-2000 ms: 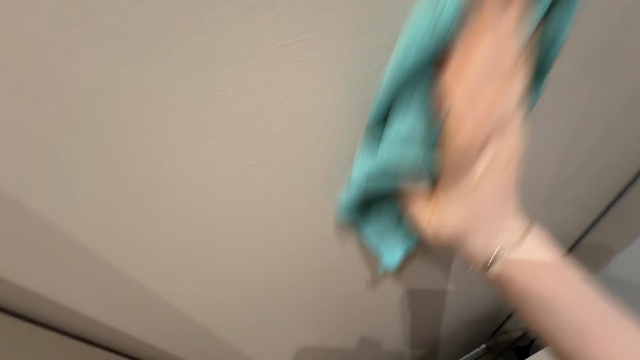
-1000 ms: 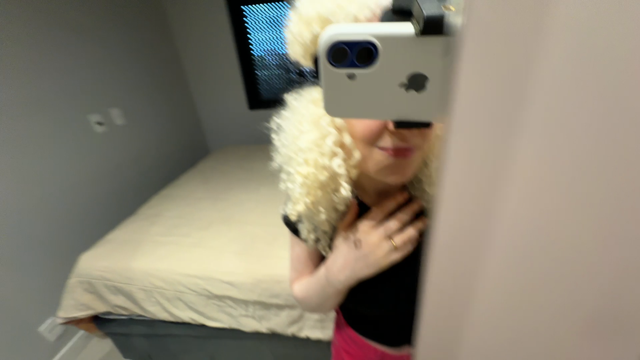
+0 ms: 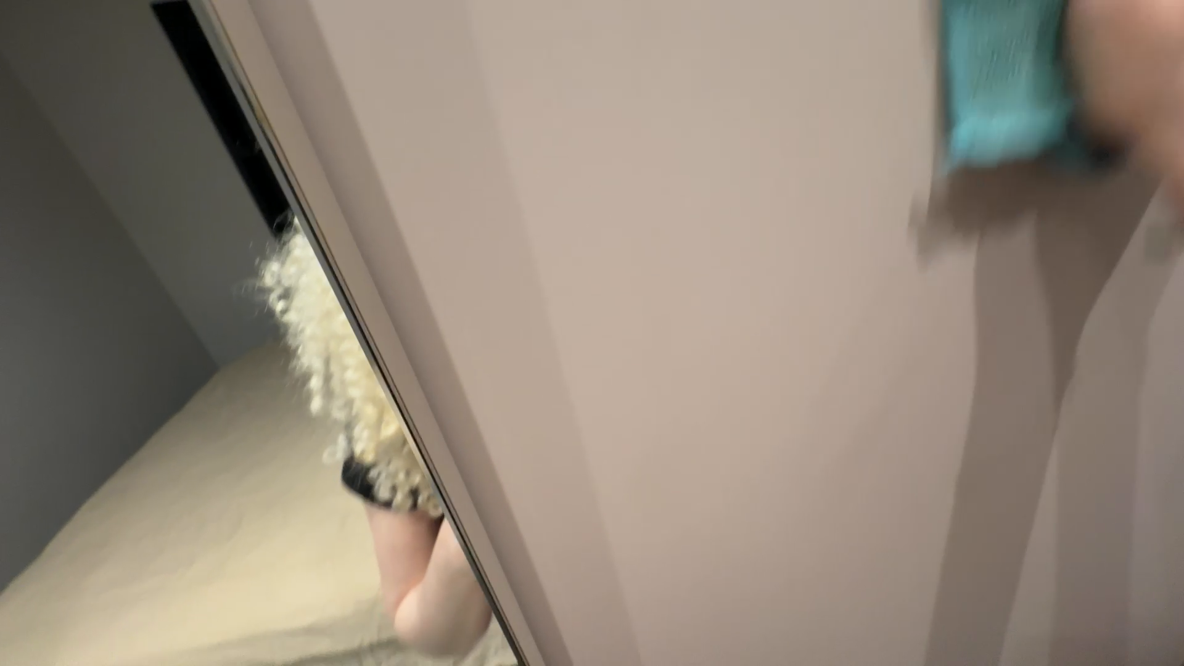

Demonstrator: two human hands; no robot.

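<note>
At the upper right, a blurred hand, most likely my right hand (image 3: 1133, 79), is cut off by the frame's edge. Beside its fingers hangs a teal cloth (image 3: 1004, 88), close to a smooth pinkish-beige panel (image 3: 721, 324). The hand seems to be holding the cloth, whose top is out of frame. My left hand is not seen directly; only a bent arm shows in the mirror.
Left of the panel's slanted edge strip, a mirror (image 3: 83, 231) reflects a bed with a beige cover (image 3: 185, 536), grey walls, a dark frame and part of a person with pale curly hair (image 3: 333, 370). Shadows fall on the panel at right.
The view has swung from the panel to the mirror and back to the panel. The teal cloth and a hand are again in sight, now at the upper right edge.
</note>
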